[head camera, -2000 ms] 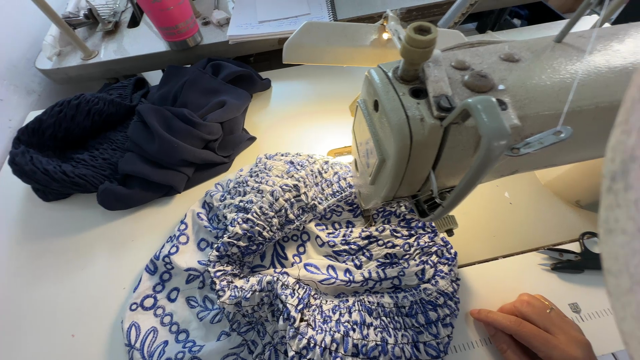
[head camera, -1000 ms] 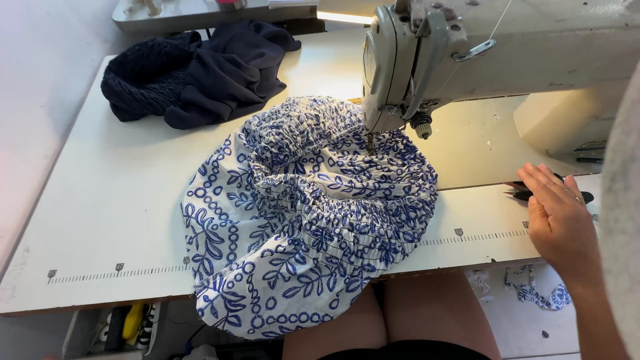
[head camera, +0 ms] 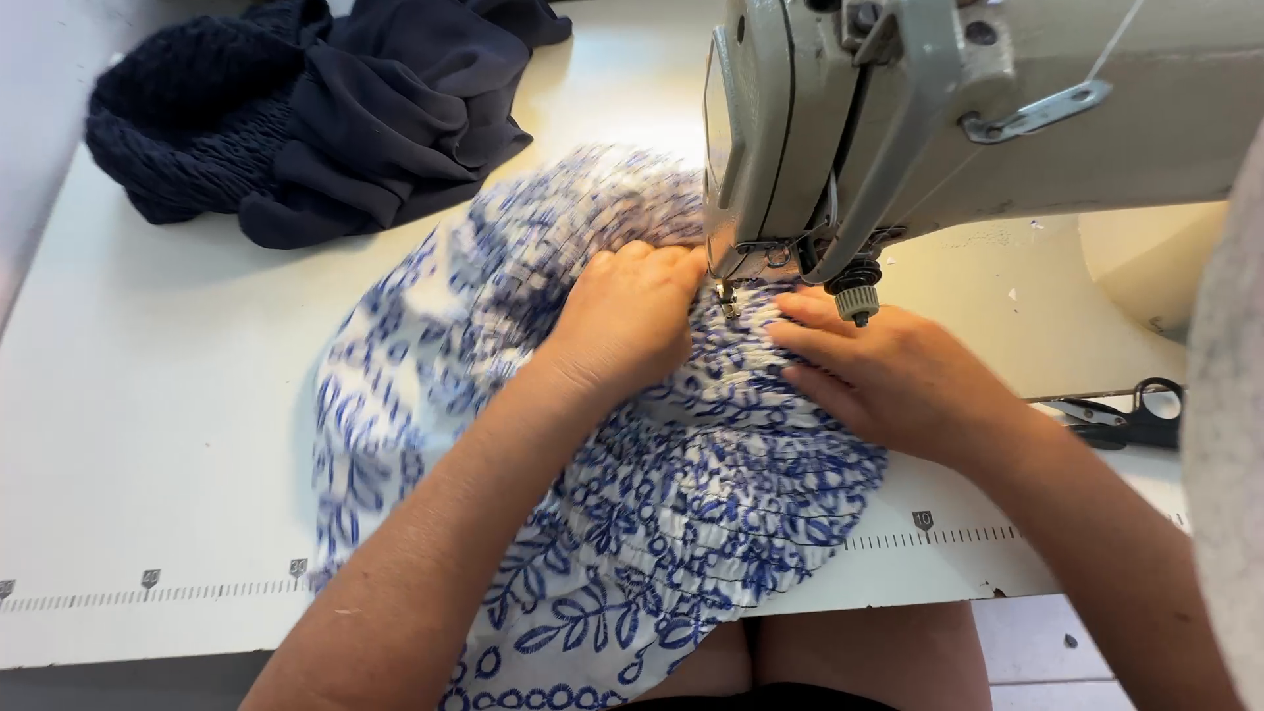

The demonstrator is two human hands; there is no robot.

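A white fabric piece with blue embroidery and shirred, gathered rows (head camera: pixel 731 494) lies under the head of a sewing machine (head camera: pixel 849 128), partly over the table's front edge. The presser foot (head camera: pixel 729 299) sits over its gathered part. On the left of the foot, my left hand (head camera: pixel 632 316) grips a bunch of the fabric, its fingertips partly hidden behind the machine head. To the right of the foot, my right hand (head camera: pixel 869 375) rests on the fabric with its fingers spread, the fingertips close to the foot.
Dark navy shirred fabric (head camera: pixel 326 128) lies at the back left of the white table (head camera: pixel 148 425). Black-handled thread snips or scissors (head camera: pixel 1126 420) lie right of my right hand. A printed ruler scale (head camera: pixel 928 536) runs along the front edge. A pale rounded object stands at the far right.
My left hand has come into view onto the fabric. My right hand has moved left from beside the black scissors to the fabric at the presser foot.
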